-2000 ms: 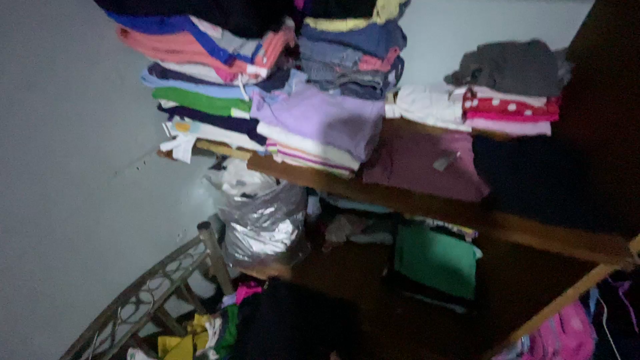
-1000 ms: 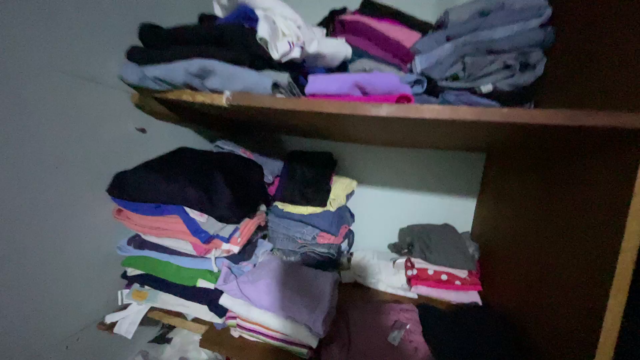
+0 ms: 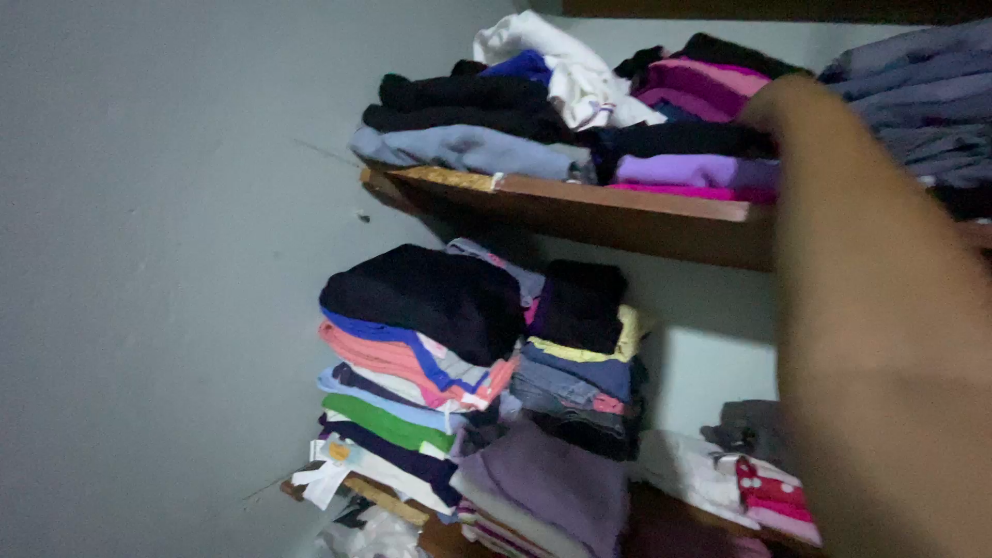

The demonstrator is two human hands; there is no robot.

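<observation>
From the right, a bare arm reaches to the upper shelf; its blurred hand, apparently my right hand (image 3: 779, 101), is at a stack of folded clothes. Pink and magenta folded clothes (image 3: 690, 85) lie directly left of the fingers, with a black folded garment (image 3: 682, 141) just below. Whether the fingers grip any cloth is hidden. Under the black garment is a lilac folded cloth (image 3: 682, 169). Farther left, a rumpled white garment (image 3: 573, 77) rests over black folded clothes (image 3: 473, 94). My left hand is out of view.
The wooden upper shelf (image 3: 620, 198) has a chipped front edge. Below it stand stacks topped by a black garment (image 3: 426, 298) and a lilac-grey folded cloth (image 3: 550, 480). Bluish-grey folded clothes (image 3: 922, 93) lie right of the arm. A plain wall (image 3: 170, 271) borders the left side.
An arm has come into view from the right and reaches the upper shelf, where earlier frames show no hand. The view has moved up and closer to the shelves.
</observation>
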